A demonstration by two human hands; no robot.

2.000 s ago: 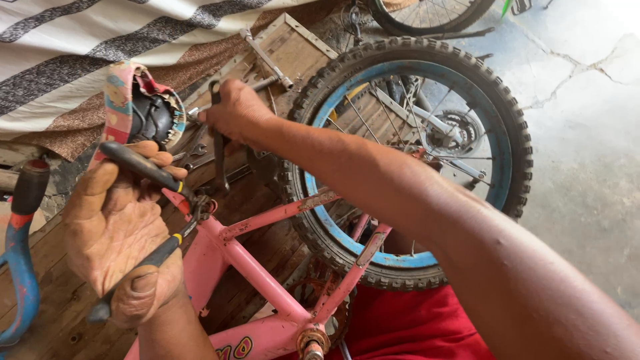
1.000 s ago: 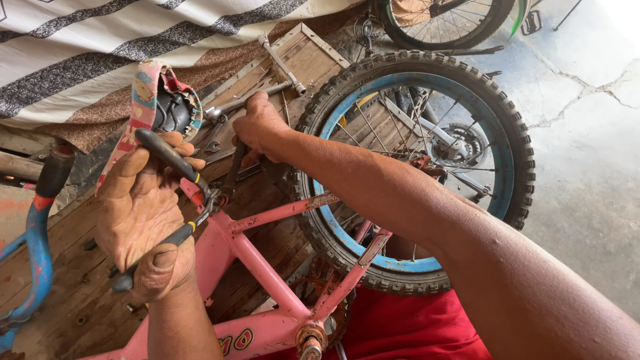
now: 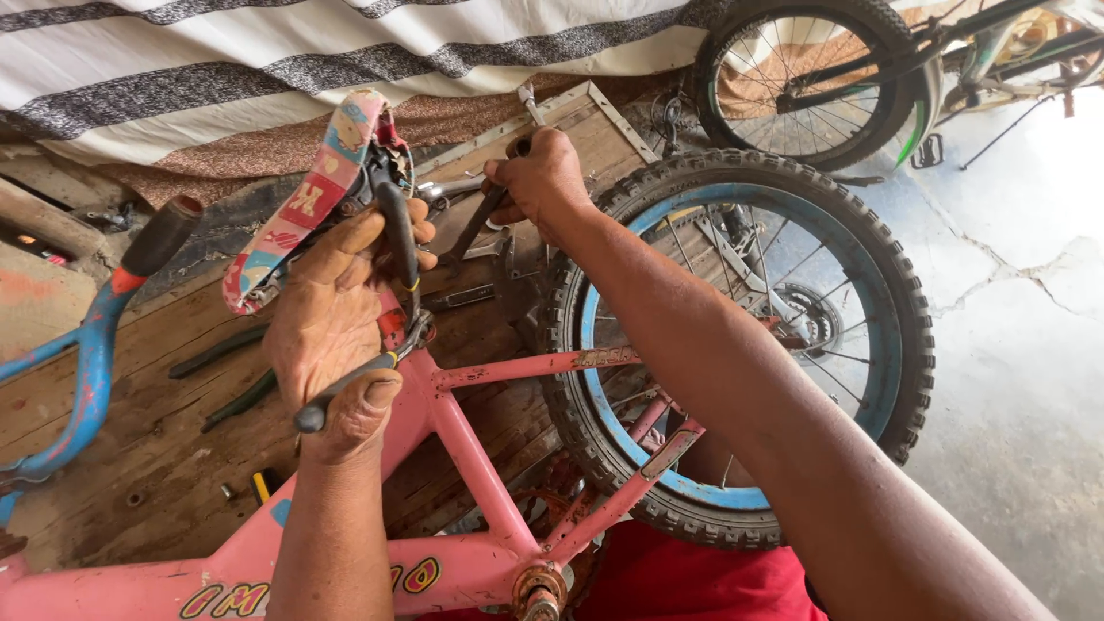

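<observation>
My left hand (image 3: 332,319) is wrapped around the dark handles of a pair of pliers (image 3: 403,237), whose jaws meet the seat clamp area of a pink bicycle frame (image 3: 470,457). Farther up, my right hand (image 3: 548,185) grips a dark wrench (image 3: 477,226) that slants down toward other tools on the boards. Just beyond my left hand stands a torn bicycle saddle (image 3: 297,203) with a patterned cover. A knobby tire on a blue-rimmed wheel (image 3: 595,414) lies under my right forearm.
Blue handlebars (image 3: 93,371) with a black grip are at the left. Loose wrenches (image 3: 461,297) and dark-handled tools (image 3: 237,401) lie on wooden boards (image 3: 172,448). Another bicycle's wheel (image 3: 806,86) is at the top right, and a striped cloth (image 3: 345,52) hangs behind.
The view has shifted. My right hand has moved up and away from the seat clamp, still holding the dark wrench. My left hand keeps its hold on the pliers.
</observation>
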